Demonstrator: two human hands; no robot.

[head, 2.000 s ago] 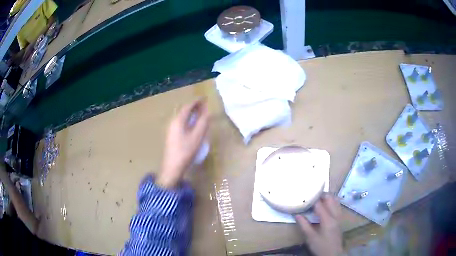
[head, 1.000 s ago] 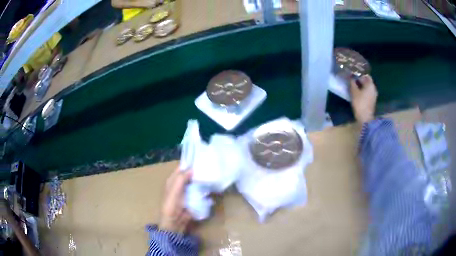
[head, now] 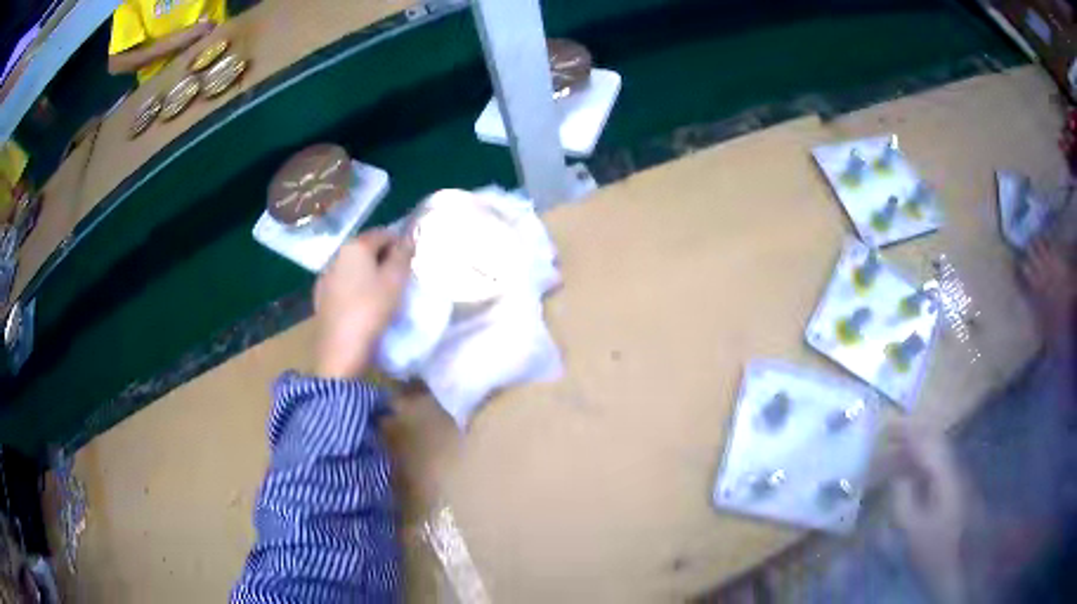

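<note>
My left hand [head: 352, 304] is at the left edge of crumpled white wrapping sheets [head: 502, 354], fingers closed on them. A round pale housing [head: 463, 245] lies on the sheets, plain side up, overexposed. My right hand [head: 933, 490] is blurred, beside the right edge of the nearest four-post fixture plate [head: 801, 446]; whether it touches the plate or holds anything is unclear. Two more plates with yellow-green posts, a middle one [head: 880, 309] and a far one [head: 868, 212], lie behind it. No housing sits on these plates.
The green conveyor [head: 154, 266] carries two copper housings on white plates, one at left [head: 309, 185] and one partly behind a white upright [head: 520, 100]. A person in yellow [head: 160, 30] is across, near several gold discs [head: 181, 97]. Another hand [head: 1048, 277] shows at the right edge.
My right hand has left the conveyor housing and come down to the plates. The housing on the sheets now shows pale instead of copper. My left hand has moved to the sheets' left edge.
</note>
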